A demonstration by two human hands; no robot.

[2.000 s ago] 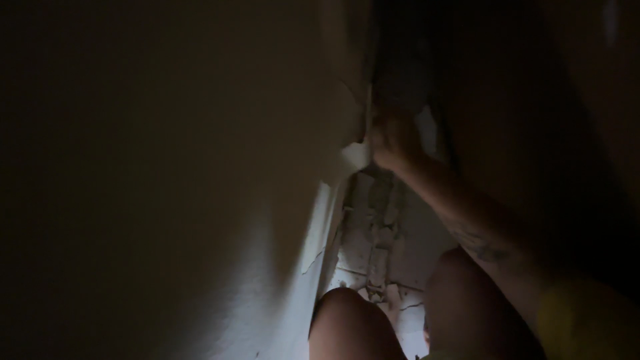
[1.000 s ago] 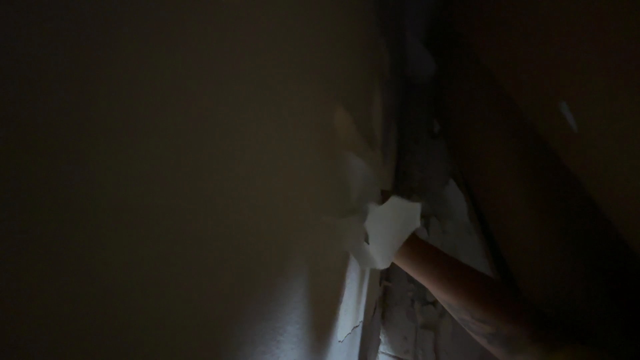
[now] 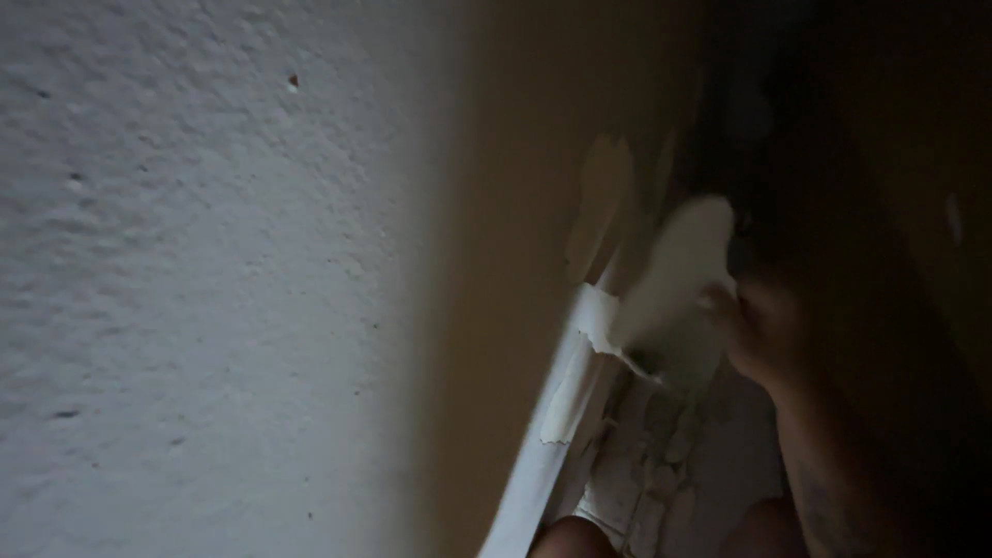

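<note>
A large piece of peeled paint or wall coating [image 3: 686,271], pale and curled, hangs out from the lower wall beside a white baseboard [image 3: 527,457]. My right hand [image 3: 756,322] grips its right edge, with the thumb on the near face. The piece's lower left edge is torn and seems still joined to the coating by the baseboard. Ragged peeled patches [image 3: 604,190] show on the wall above it. Nothing shows of my left hand.
A rough white wall surface [image 3: 194,294] fills the left side, close by. Flakes and debris [image 3: 659,480] lie on the floor between the baseboard and my knees [image 3: 573,539]. A dark surface [image 3: 914,194] rises on the right; much there is too dark to tell.
The pale piece in my right hand now stands farther out from the wall and shows larger than a second ago. The view has shifted, and the left wall is brighter.
</note>
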